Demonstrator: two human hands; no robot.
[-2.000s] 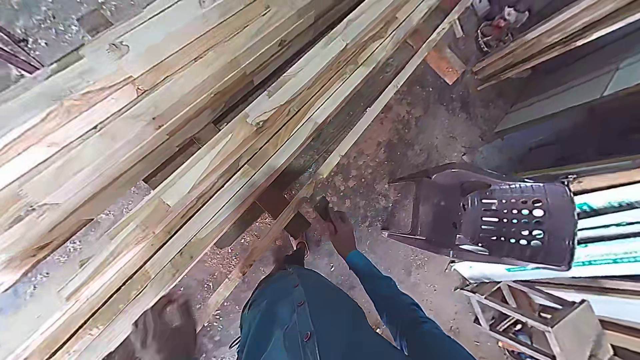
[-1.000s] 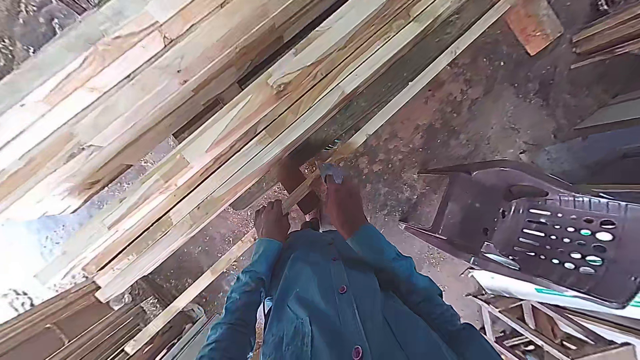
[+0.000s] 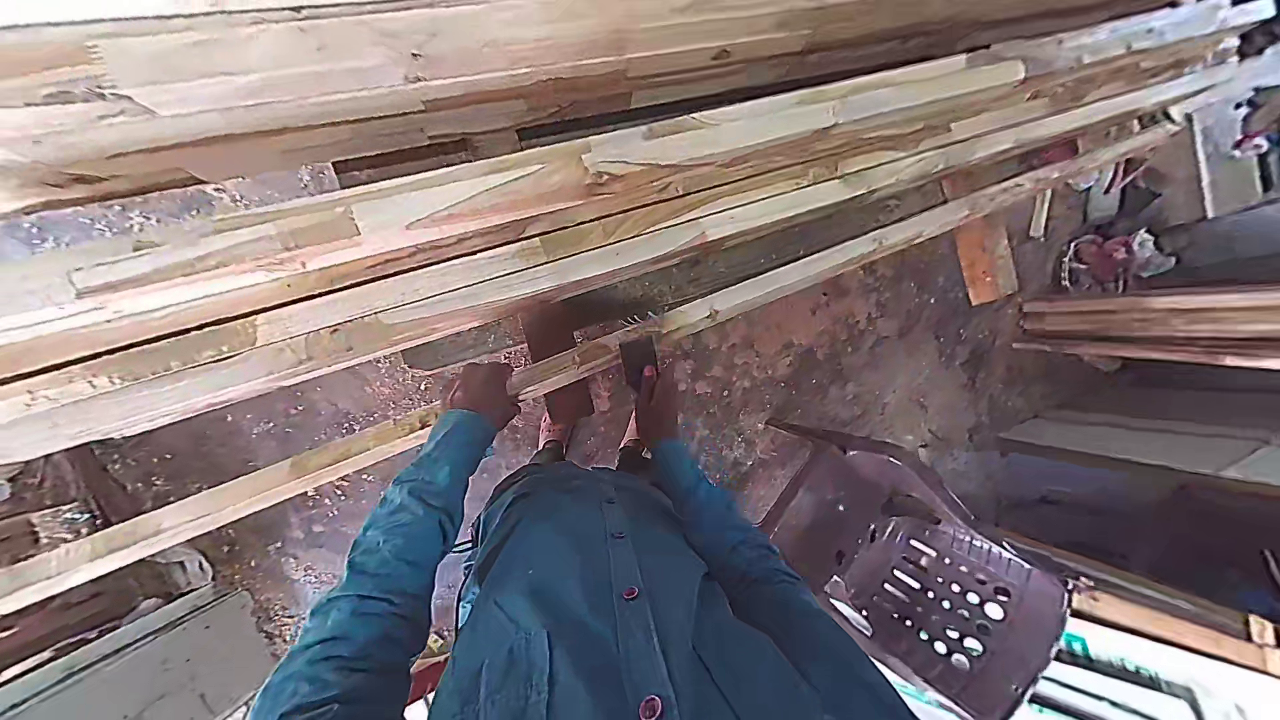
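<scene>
My left hand (image 3: 484, 394) grips a long, narrow wooden strip (image 3: 800, 268) that runs from the lower left to the upper right. Close by on the right, my right hand (image 3: 656, 404) holds a dark flat block (image 3: 638, 362) whose top end meets the strip; its exact kind cannot be told. Pale curls like shavings lie on the strip just above the block. Under the strip, between my hands, is a brown board (image 3: 552, 345). Beyond it lie long planks (image 3: 640, 235), side by side and roughly parallel to the strip.
A brown plastic chair (image 3: 930, 590) with a perforated panel stands at the lower right. More timber (image 3: 1150, 320) is stacked at the right edge, near a short reddish board (image 3: 985, 260) on the floor. Grey panels (image 3: 150, 660) lie at the lower left. Wood bits litter the concrete floor (image 3: 830, 370).
My left hand, a blur at the lower left two seconds ago, came onto the strip by one second ago and is still there. The view has turned, so the planks lie flatter across it.
</scene>
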